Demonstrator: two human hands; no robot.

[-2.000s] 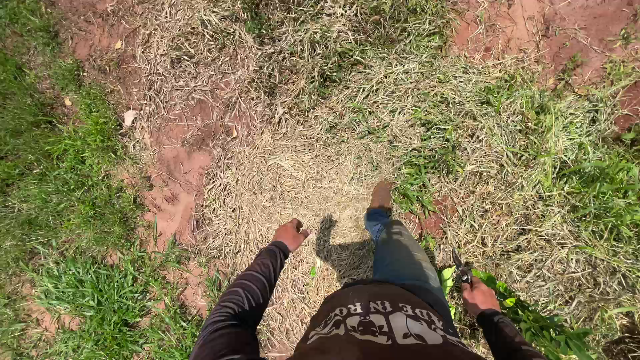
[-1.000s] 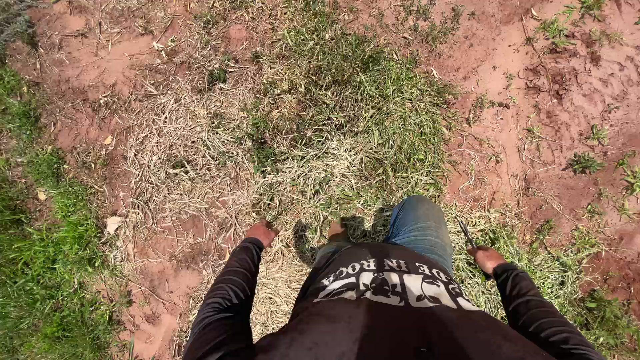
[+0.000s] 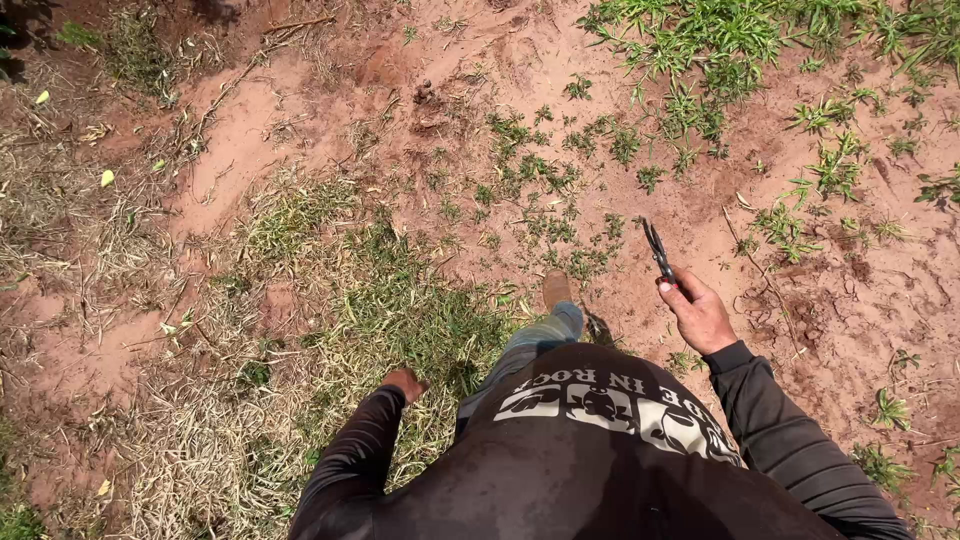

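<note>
My right hand (image 3: 699, 309) is closed around a pair of pruning shears (image 3: 658, 251) with dark blades and a bit of red at the handle. The blades point forward, away from my body, above bare reddish soil. My left hand (image 3: 406, 384) hangs low beside my body over cut grass; nothing shows in it, and its fingers are partly hidden and curled. A brown boot (image 3: 556, 289) on my foot stands out ahead of my jeans (image 3: 551, 330), at the edge between the grass and the soil.
Dry cut grass (image 3: 225, 450) covers the ground at the left. Small weeds (image 3: 555, 169) grow on the reddish soil ahead, and taller green grass (image 3: 720, 37) stands at the upper right. A thin dry stick (image 3: 765, 277) lies right of my right hand; another (image 3: 232, 82) lies at the upper left.
The view has moved over the ground, from mostly grass to mostly bare soil. My right hand with the shears has come up and forward of my body. A boot now shows ahead of me.
</note>
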